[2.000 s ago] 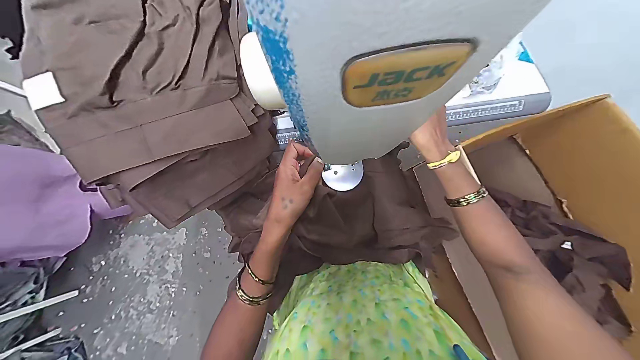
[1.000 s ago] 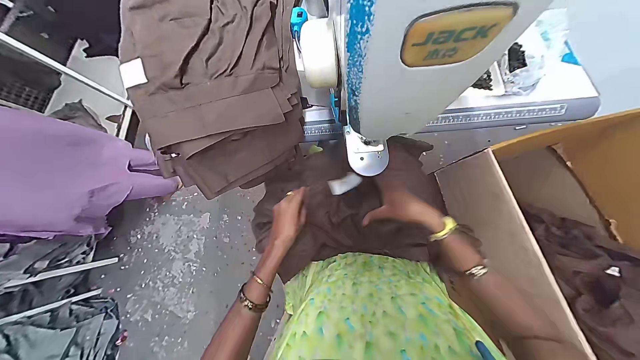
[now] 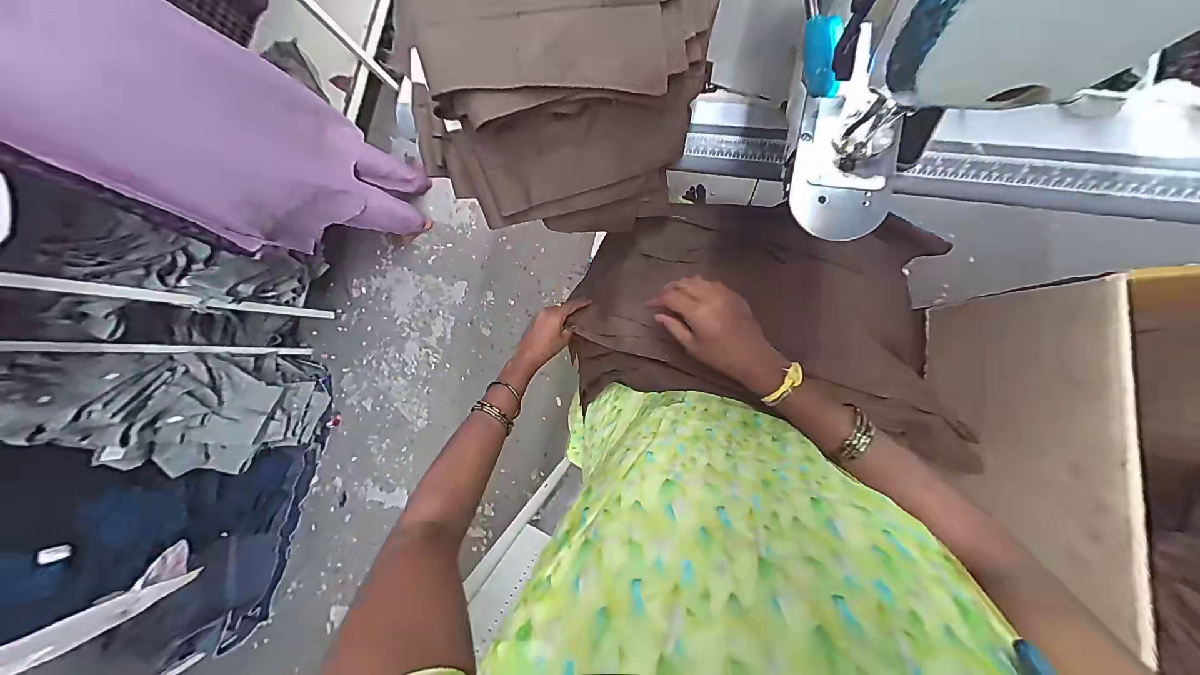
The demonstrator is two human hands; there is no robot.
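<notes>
Brown fabric (image 3: 797, 291) lies spread over my lap, in front of the sewing machine's cylinder arm (image 3: 839, 202). My left hand (image 3: 551, 333) grips the left edge of this fabric between thumb and fingers. Over the middle of the cloth is my right hand (image 3: 712, 323), fingers slightly bent and apart; whether it presses on the fabric I cannot tell. Above my left hand, a thick stack of folded brown fabric pieces (image 3: 562, 122) rests beside the machine.
A cardboard box (image 3: 1031, 403) stands at the right with brown cloth inside. Purple cloth (image 3: 187, 122) and piles of grey garments (image 3: 169, 394) are at the left, crossed by white bars (image 3: 169, 295). A worn grey floor (image 3: 403, 337) shows between them and me.
The view has shifted, with the machine now at the upper right. My left hand has gone to the fabric's left edge. The white label seen on the fabric a second ago is out of sight.
</notes>
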